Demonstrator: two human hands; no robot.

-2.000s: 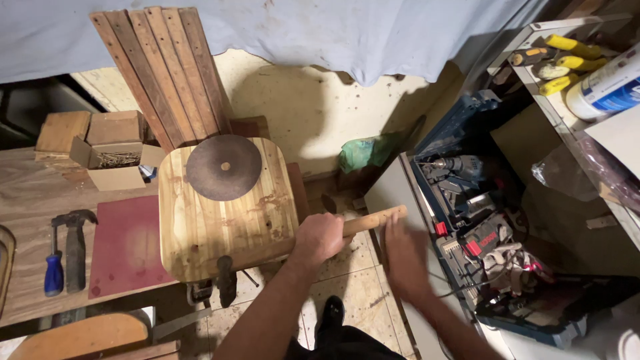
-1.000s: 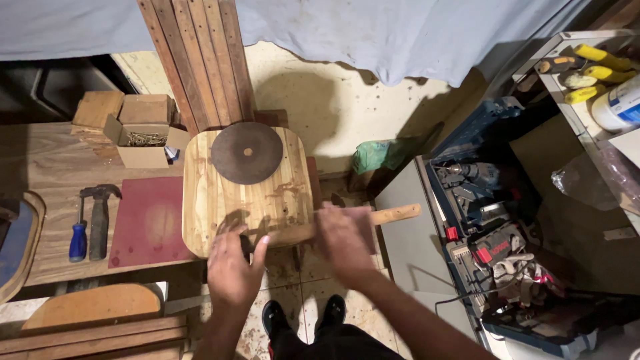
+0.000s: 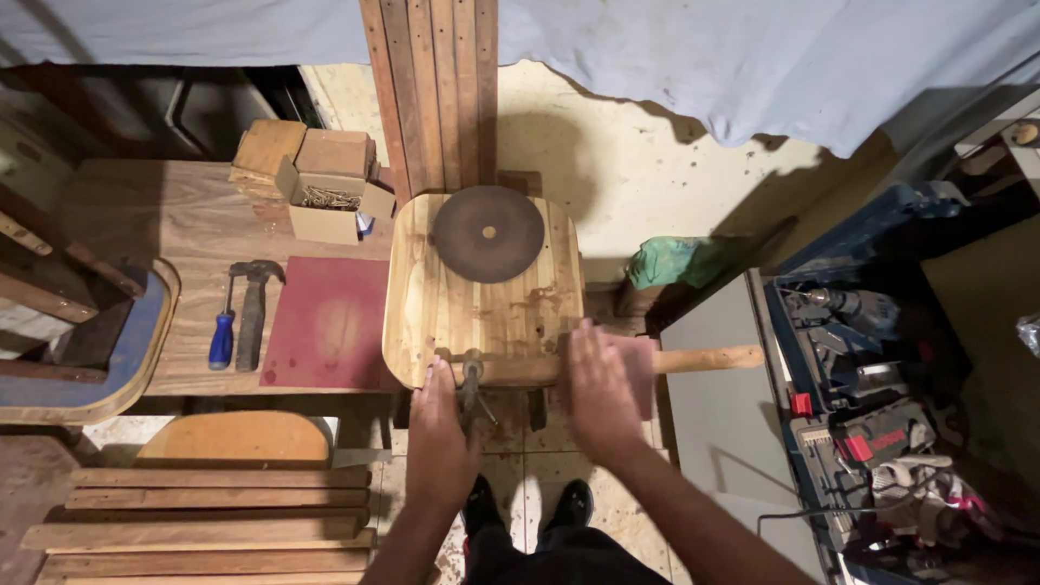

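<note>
A wooden strip (image 3: pixel 707 358) lies across the near edge of a wooden board (image 3: pixel 487 317) and sticks out past its right side. My right hand (image 3: pixel 601 398) presses a piece of reddish sandpaper (image 3: pixel 638 370) on the strip, and is slightly blurred. My left hand (image 3: pixel 443 439) rests at the strip's left end, beside a clamp (image 3: pixel 471 382); its palm side is hidden. A dark round abrasive disc (image 3: pixel 488 236) lies on the far part of the board.
On the left bench are a claw hammer (image 3: pixel 253 317), a blue-handled screwdriver (image 3: pixel 222 333), a red sheet (image 3: pixel 329 325) and a carton of screws (image 3: pixel 325 219). Wooden slats (image 3: pixel 219 532) lie lower left. An open toolbox (image 3: pixel 812 455) with a drill (image 3: pixel 861 313) stands right.
My left hand has moved from the strip's middle toward its left end since two seconds ago. The sandpaper in my right hand has moved along the strip. The view has shifted.
</note>
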